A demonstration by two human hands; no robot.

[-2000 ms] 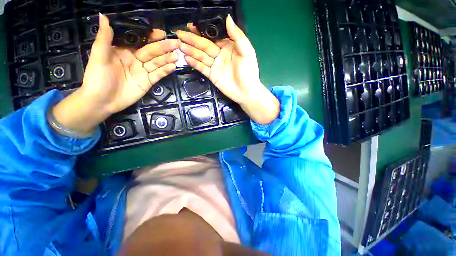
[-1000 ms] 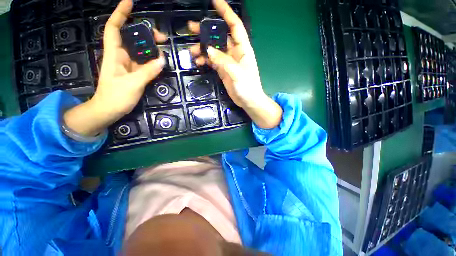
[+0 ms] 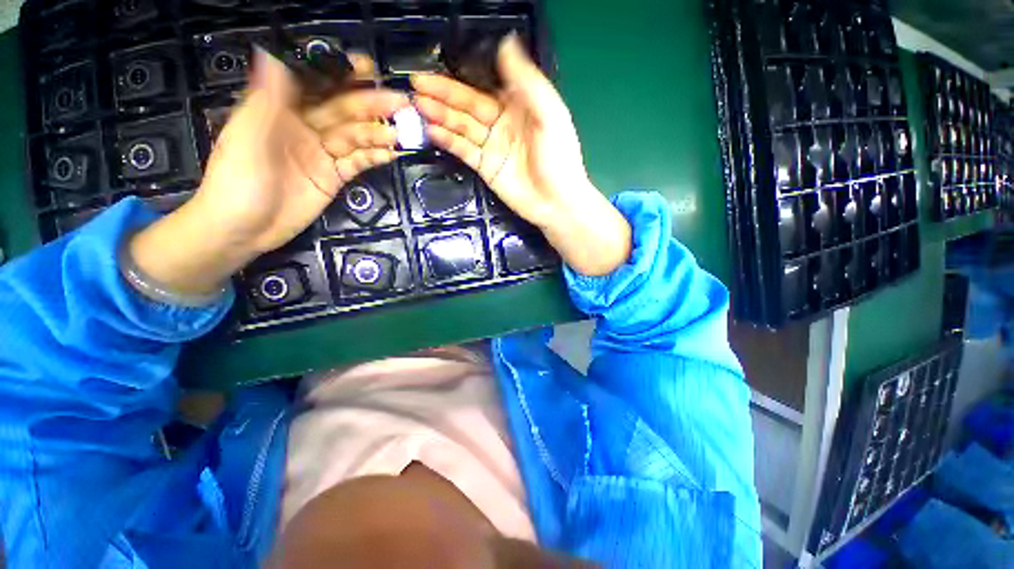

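Observation:
My left hand (image 3: 267, 167) is turned palm up over the black blister tray (image 3: 334, 315). It holds a dark smartwatch body (image 3: 322, 69) between thumb and fingers, partly hidden and blurred. My right hand (image 3: 512, 139) mirrors it, palm up, with a second dark smartwatch body (image 3: 471, 56) at its thumb and fingers, also blurred. No lit screen shows on either. The fingertips of both hands nearly meet above the tray. Watch bodies with pale rings, such as one (image 3: 364, 270) at the near edge, lie in tray pockets. Some pockets at the near right hold no ringed watch.
The tray lies on a green mat (image 3: 634, 122). A stack of black trays (image 3: 828, 211) stands to the right, with another tray (image 3: 962, 133) beyond it. A further tray (image 3: 890, 445) is at the lower right. Blue cloth (image 3: 973, 478) shows at the far right edge.
Both hands have turned from showing lit watch screens with coloured marks to palms up, fingers closer together. The lit screens no longer show. The stance resembles the one two seconds ago.

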